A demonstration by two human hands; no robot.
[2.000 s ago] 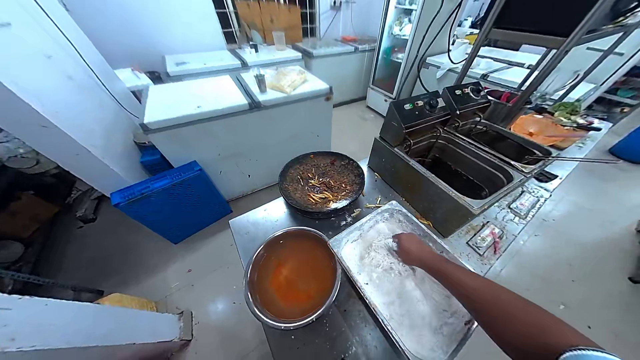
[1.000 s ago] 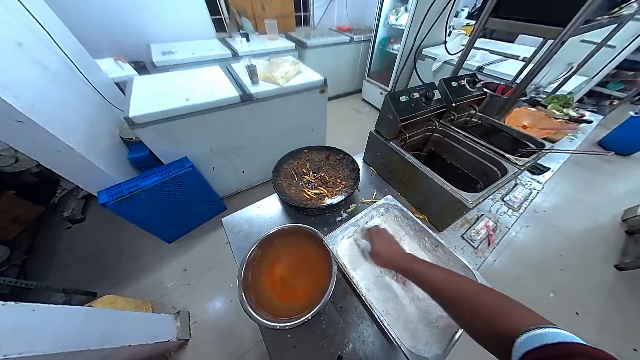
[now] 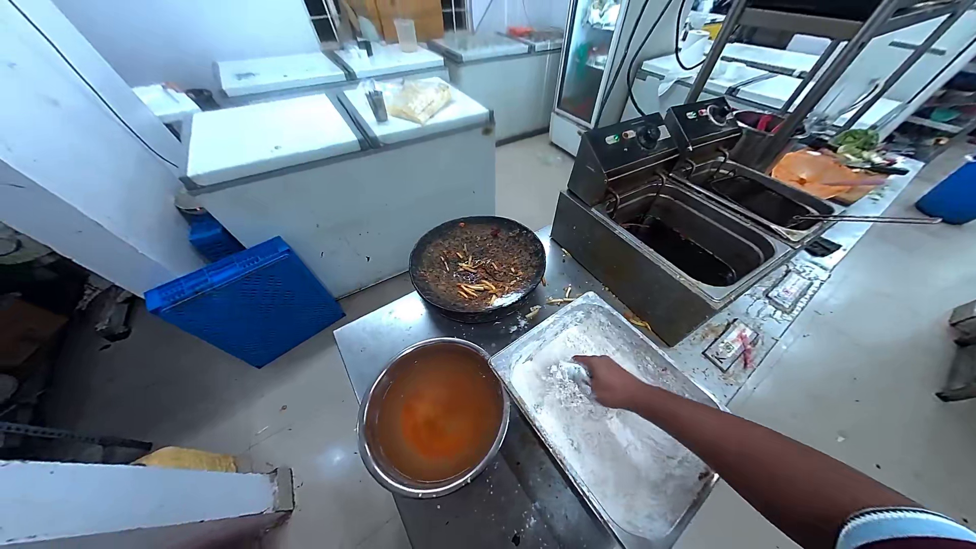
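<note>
My right hand (image 3: 606,381) reaches down into a rectangular metal tray (image 3: 690,381) of white powder (image 3: 610,450) that looks like flour. Its fingers touch the powder near the tray's upper left part; whether they pinch anything is hidden. Left of the tray stands a round steel bowl (image 3: 499,427) of orange-brown liquid (image 3: 435,412). Behind the bowl sits a round black pan (image 3: 415,267) with fried strips and dark crumbs in it. My left hand is out of view.
A two-tank deep fryer (image 3: 633,282) stands behind the tray, with a long handle sticking out to the right. A blue plastic crate (image 3: 244,305) leans on the floor at left. White chest freezers (image 3: 343,206) line the back. Scattered strips lie on the steel table (image 3: 366,335).
My right hand stays over the powder and has shifted slightly within the tray, its fingers now more drawn together and pointing left. The bowl and the pan stay in place.
</note>
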